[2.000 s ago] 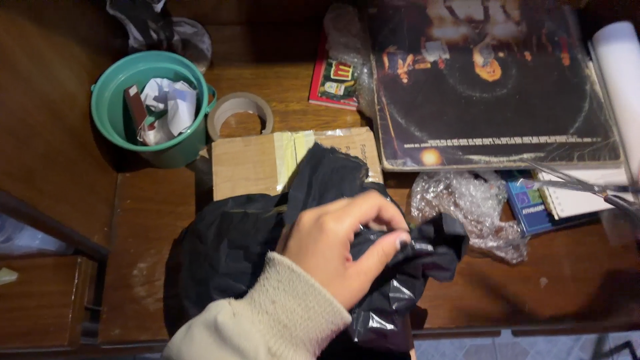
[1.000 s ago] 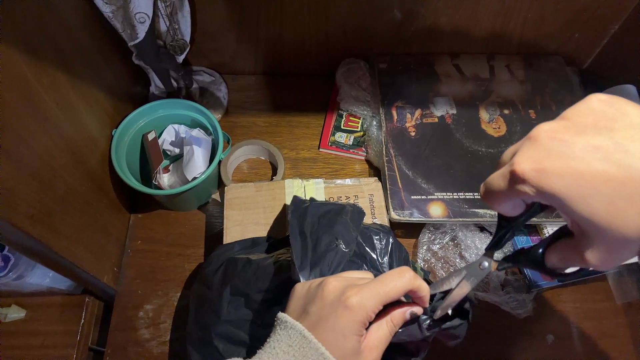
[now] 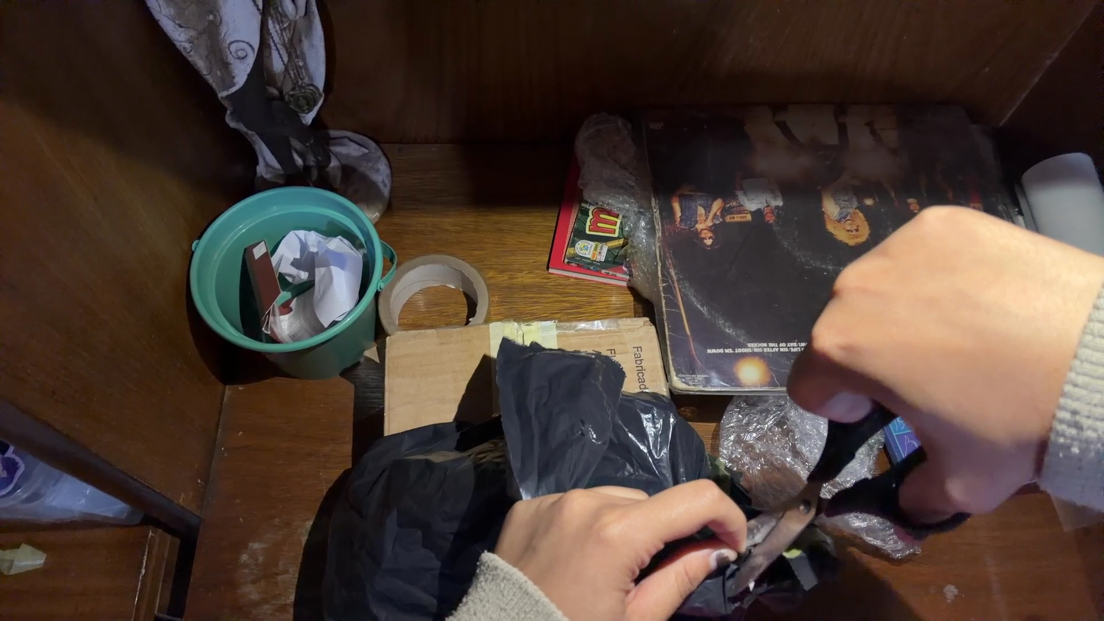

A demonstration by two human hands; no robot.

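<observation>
My left hand (image 3: 617, 548) pinches a bunched part of a black plastic bag (image 3: 414, 517) between thumb and fingers. My right hand (image 3: 940, 371) grips the black handles of a pair of scissors (image 3: 806, 509), with fingers through the loops. The scissor blades are parted and lie at the bunched plastic, just right of my left fingertips; their tips are partly hidden. The bag lies over the front of a cardboard box (image 3: 440, 371), which has a strip of yellowish tape on it.
A green bucket (image 3: 345, 345) holding crumpled paper stands at the left, beside a roll of tape (image 3: 476, 289). Behind are a red-edged booklet (image 3: 586, 272), bubble wrap (image 3: 759, 440) and a worn record sleeve (image 3: 733, 319). A white roll (image 3: 1065, 198) lies far right; patterned cloth (image 3: 285, 78) hangs at back left.
Two seconds ago the scissors lay at the right edge and only one hand showed over the bag. My right hand now holds them, with the blades brought to the plastic at my left fingers.
</observation>
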